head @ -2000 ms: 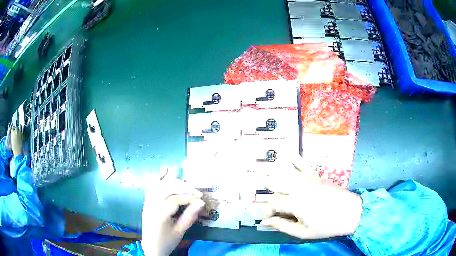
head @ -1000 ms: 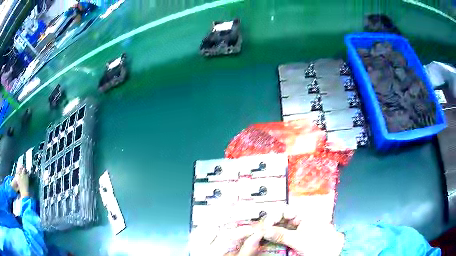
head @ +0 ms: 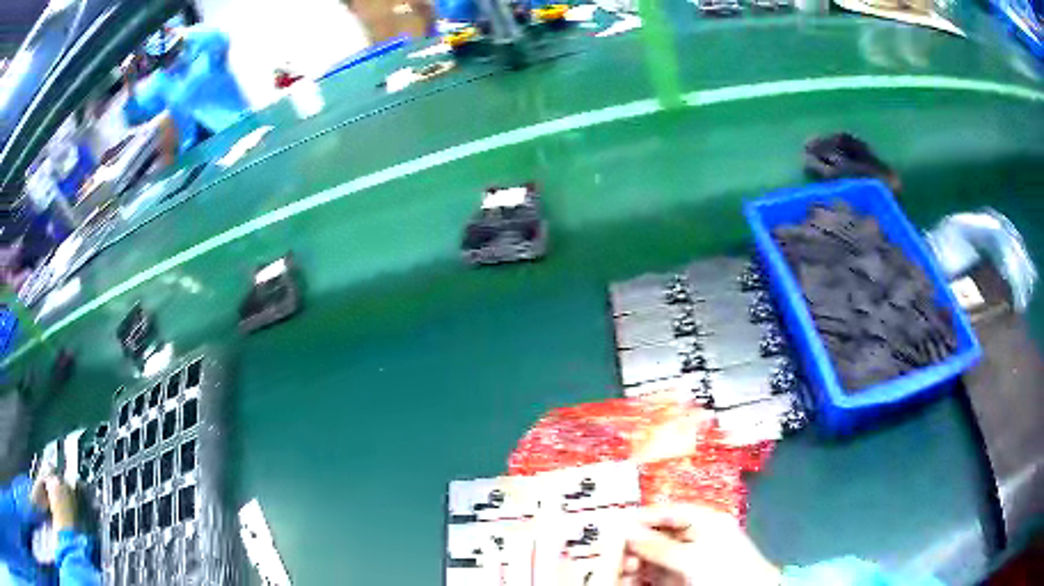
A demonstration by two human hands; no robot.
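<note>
Silvery plates with small black hook-shaped marks lie in a two-column group at the bottom centre, cut off by the lower edge. My right hand is over the right side of the group, its fingers bent together; glare and blur hide whether it holds anything. My left hand cannot be made out. A crinkled red antistatic bag lies beyond and beside the plates. A second stack of plates with busier black marks lies behind it, beside the blue parts bin.
The bin holds dark flat pieces. Black device housings stand along the green bench. Blister trays and a loose plate are at left. Another person's hands are at far left. A clear bag lies at right.
The view has tilted up, so the bench things sit lower and the far side shows. My left hand has gone from clear view; my right hand is near the lower edge.
</note>
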